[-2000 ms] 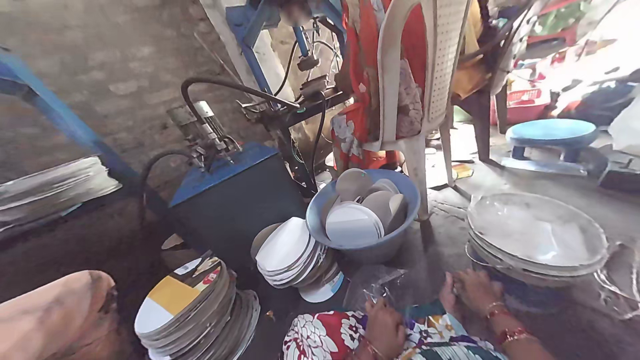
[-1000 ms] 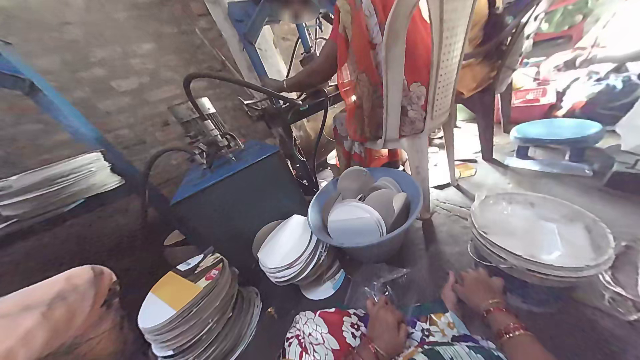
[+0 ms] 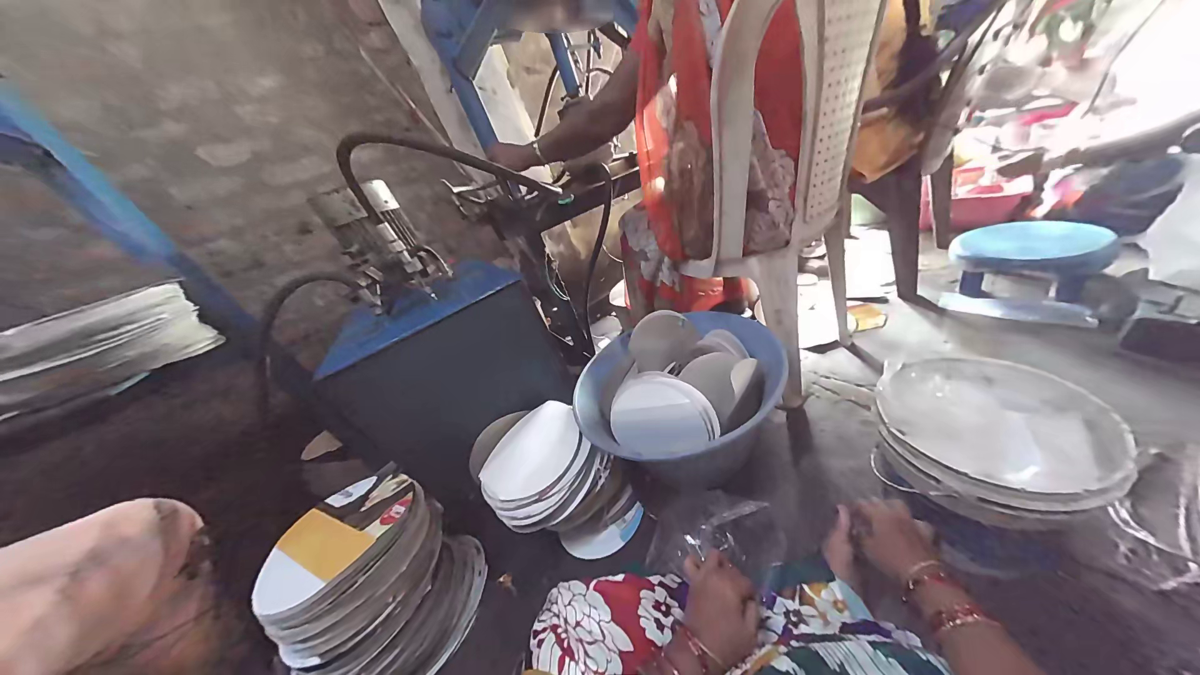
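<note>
My left hand (image 3: 720,609) rests at the lap of the floral cloth (image 3: 595,628), its fingertips on a clear plastic bag (image 3: 717,534) that lies on the floor. To its right, my right hand (image 3: 881,539) is bent low near the floor, beside the cloth; whether it holds anything cannot be made out. Ahead of both stands a blue-grey basin (image 3: 680,459) with round paper discs (image 3: 661,412) inside. Left of the bag are a stack of white discs (image 3: 534,459) and a taller stack of printed round discs (image 3: 347,572).
A stack of large round trays (image 3: 1008,431) stands right of my right hand. Behind the basin, a person in red cloth (image 3: 680,159) sits on a plastic chair (image 3: 834,112), an arm reaching to a blue-framed machine (image 3: 478,94). A hydraulic unit (image 3: 450,366) stands left, a blue stool (image 3: 1031,246) right.
The seated person's arm, not seen two seconds ago, came into view a second ago and reaches to the machine. My two hands have stayed in nearly the same places.
</note>
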